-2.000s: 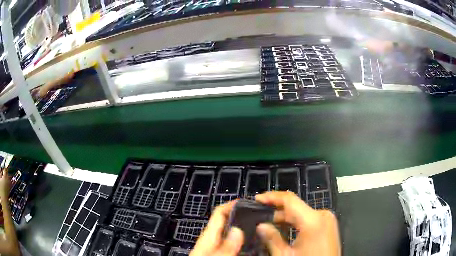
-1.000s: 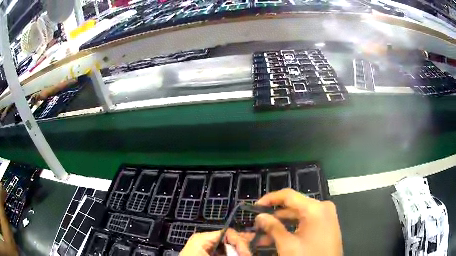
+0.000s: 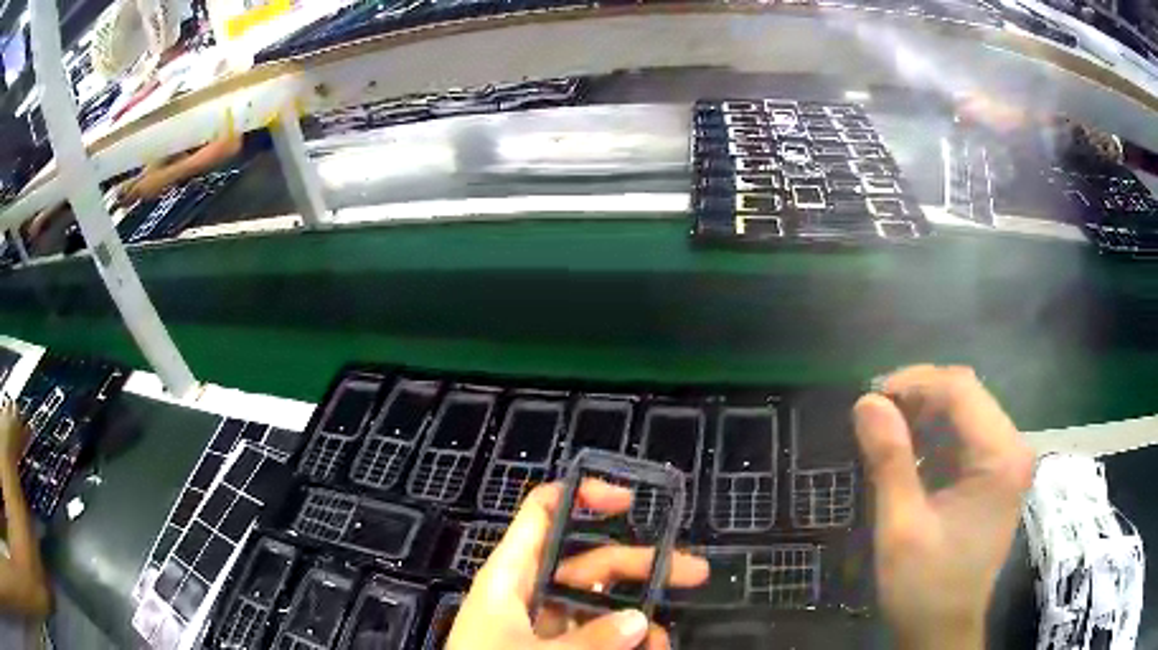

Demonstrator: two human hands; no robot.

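My left hand (image 3: pixel 540 584) holds a black phone front housing (image 3: pixel 612 527) upright above the tray. Its screen window is an open hole, with my fingers showing through it. My right hand (image 3: pixel 946 495) is raised at the right, over the tray's right edge, thumb and forefinger close together; a tiny pale speck shows at the fingertips, too small to tell. The black blister tray (image 3: pixel 451 375) below holds rows of black housings, upright and sideways. Die-cut sheets (image 3: pixel 216 533) with dark rectangles in white grids lie left of the tray.
Crumpled white waste frames (image 3: pixel 1086 559) lie at the right. The green conveyor belt (image 3: pixel 508 292) runs beyond the tray. A filled tray (image 3: pixel 800 178) stands past the belt. A white post (image 3: pixel 114 273) rises at the left. Another person's arm (image 3: pixel 15 533) shows at the far left edge.
My right hand has come away from the housing, up and to the right. My left hand now holds the housing alone, with its open window showing. The camera view has shifted slightly.
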